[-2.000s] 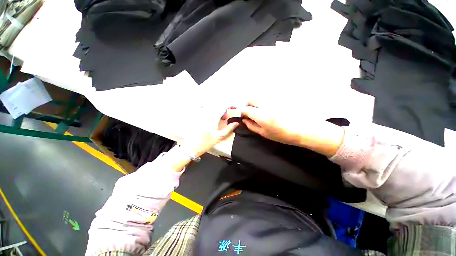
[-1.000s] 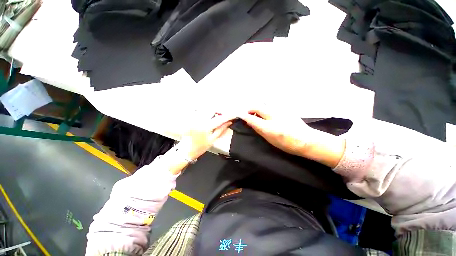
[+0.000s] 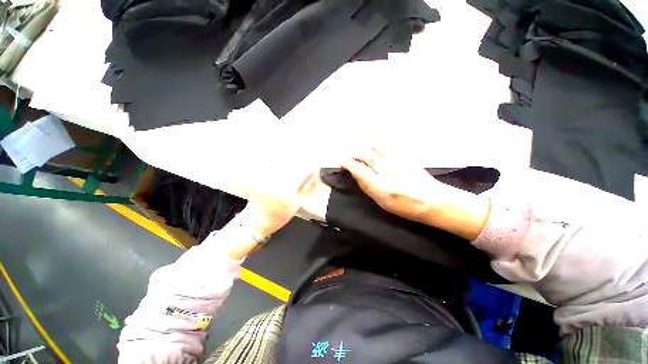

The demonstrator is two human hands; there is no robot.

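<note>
A black fabric panel [image 3: 384,220] lies over the near edge of the white table and runs down against the black apron. Its upper left corner shows beside my right fingertips. My right hand [image 3: 387,186] rests on the panel's top edge, with fingertips holding that corner. My left hand [image 3: 281,201] is a little to the left of the corner, apart from it, low over the table edge. Its fingers are washed out by glare, so whether they hold anything cannot be told.
Black fabric piles lie at the back left [image 3: 167,78], back middle [image 3: 305,53] and right [image 3: 590,121] of the white table [image 3: 426,106]. A box of black pieces [image 3: 192,202] and a green frame [image 3: 85,185] with white paper [image 3: 37,142] stand at left.
My left hand has moved left and slightly down, away from the panel corner it was pinching. My right hand has stayed at the corner, and the panel's tip now shows.
</note>
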